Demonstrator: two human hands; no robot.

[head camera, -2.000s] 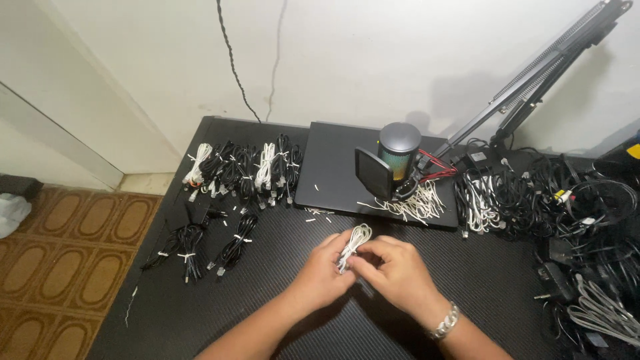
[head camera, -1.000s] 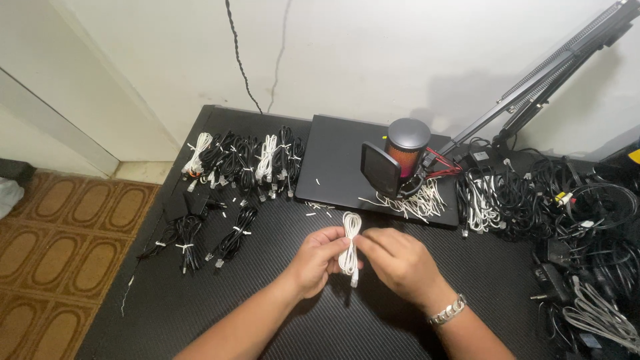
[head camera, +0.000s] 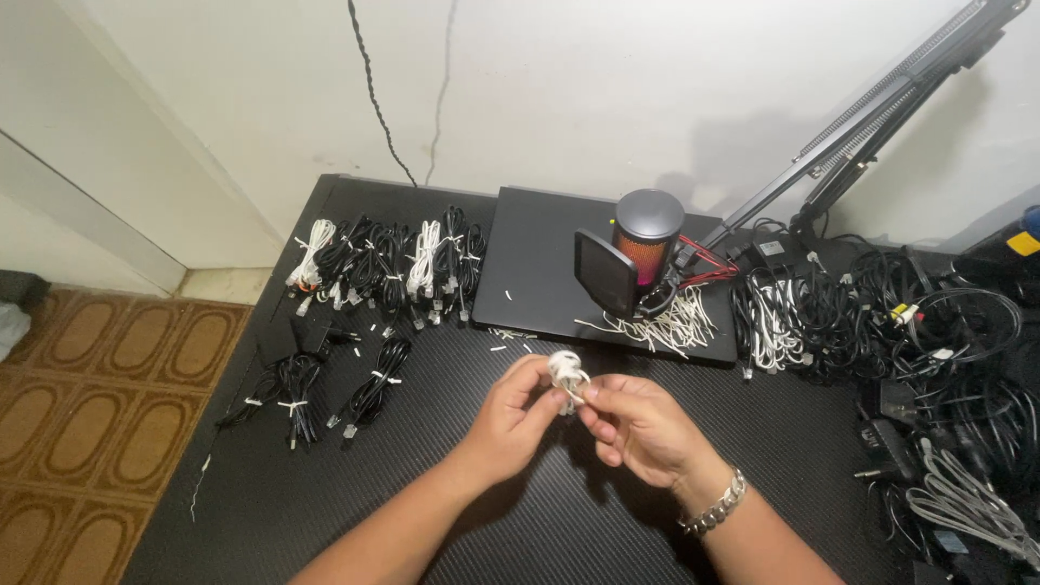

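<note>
A coiled white cable bundle [head camera: 564, 370] is held above the black textured desk in front of me. My left hand [head camera: 513, 418] grips its left side between thumb and fingers. On the other side, the thumb and forefinger of my right hand [head camera: 642, 422] pinch a thin white strand at the bundle; a chain bracelet is on that wrist. Beyond my hands, short white ties [head camera: 678, 321] lie in a loose pile on a closed black laptop [head camera: 536, 252]. Tied black cable bundles [head camera: 382, 264] and tied white bundles [head camera: 424, 258] lie in a row at the back left.
A microphone [head camera: 648, 236] with a pop filter [head camera: 605, 272] on a boom arm [head camera: 845, 130] stands over the laptop. Loose cables [head camera: 845, 317] and adapters crowd the right side. A tied black bundle [head camera: 380, 386] and a black power adapter [head camera: 294, 340] lie at the left.
The white bundle, shown lengthwise a second ago, is now tilted and looks foreshortened. My right fingers have shifted and now pinch a thin strand at it.
</note>
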